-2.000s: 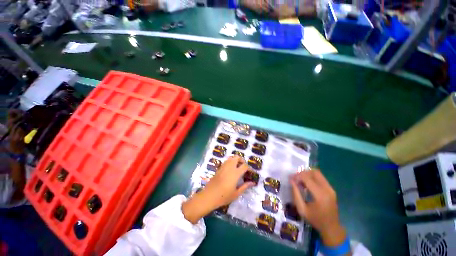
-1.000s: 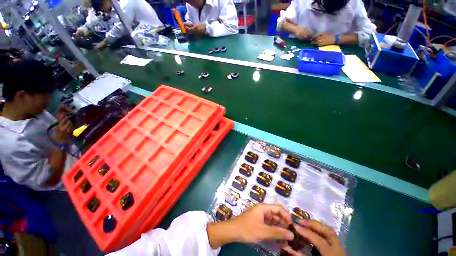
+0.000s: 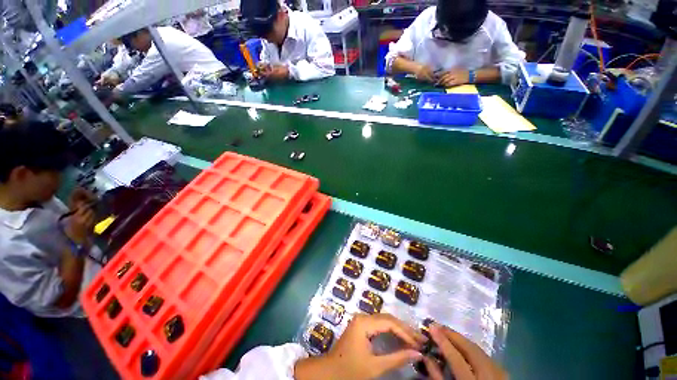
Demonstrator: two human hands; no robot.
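A clear blister tray (image 3: 464, 291) lies in front of me with rows of small black watch housings (image 3: 378, 280) with gold-orange inside. My left hand (image 3: 367, 347) and my right hand (image 3: 462, 358) meet over the tray's near edge. The fingertips of both hands are on one small dark watch housing (image 3: 429, 356), partly hidden by the fingers. The lower part of my right hand is cut off by the picture's bottom edge.
Stacked red turnover trays (image 3: 215, 223) stand at left, several pockets holding units. Beyond runs the green conveyor belt (image 3: 445, 171) with scattered units. A blue bin (image 3: 449, 109) stands across it. A person (image 3: 37, 230) sits at left; others work opposite. A pale-yellow roll (image 3: 657, 271) is at right.
My hands have come together from over the tray to its near edge, now with a housing between them. Since one second ago they have barely shifted; the camera view has tilted up.
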